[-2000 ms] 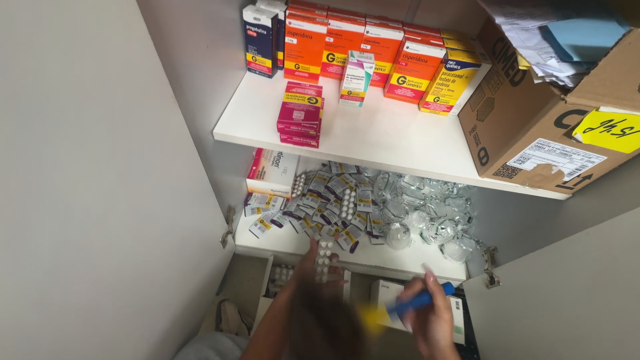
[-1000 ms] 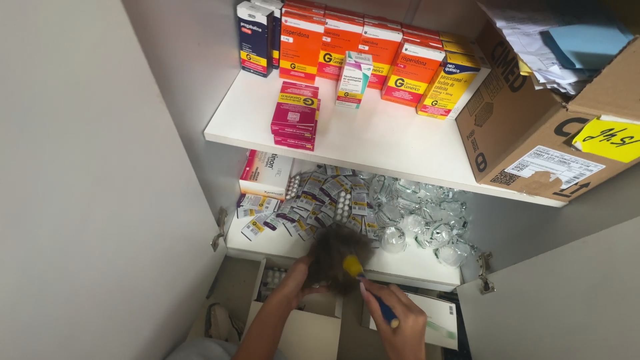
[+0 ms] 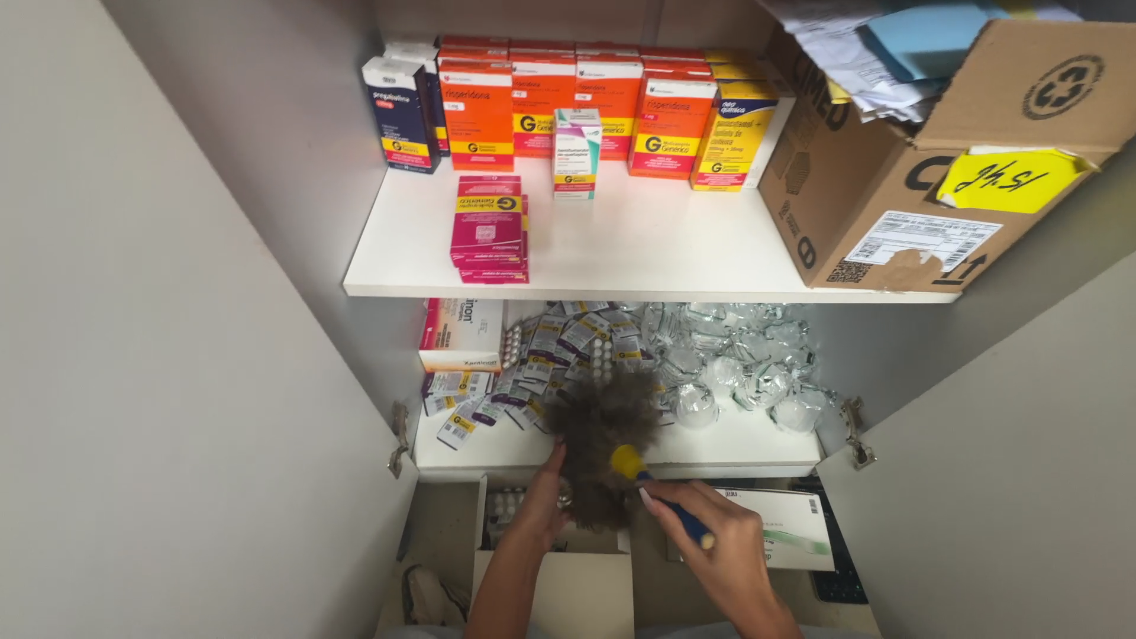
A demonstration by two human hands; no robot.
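Note:
My right hand [image 3: 723,541] grips the blue handle of a feather duster [image 3: 608,422], whose collar is yellow and whose brown-grey feathers hang over the front of the lower shelf [image 3: 745,448]. At the left of the feathers is my left hand [image 3: 543,501], its fingers partly hidden behind them; whether it holds anything is unclear. White blister packs show near it in an open box [image 3: 555,561] below. Behind the duster lie many medicine blister strips [image 3: 537,359] with purple and yellow print. Clear plastic-wrapped items [image 3: 728,373] fill the right side of that shelf.
The upper shelf [image 3: 621,248] bears a row of orange medicine boxes [image 3: 479,111], a magenta stack [image 3: 488,226] and a large cardboard box [image 3: 870,195] with papers. Cabinet doors stand open on both sides. A white-and-green box [image 3: 790,528] lies below right.
The feather duster, low and blurred two seconds ago, is now up at the lower shelf's front. My left hand, earlier near a white blister pack, is now beside the feathers.

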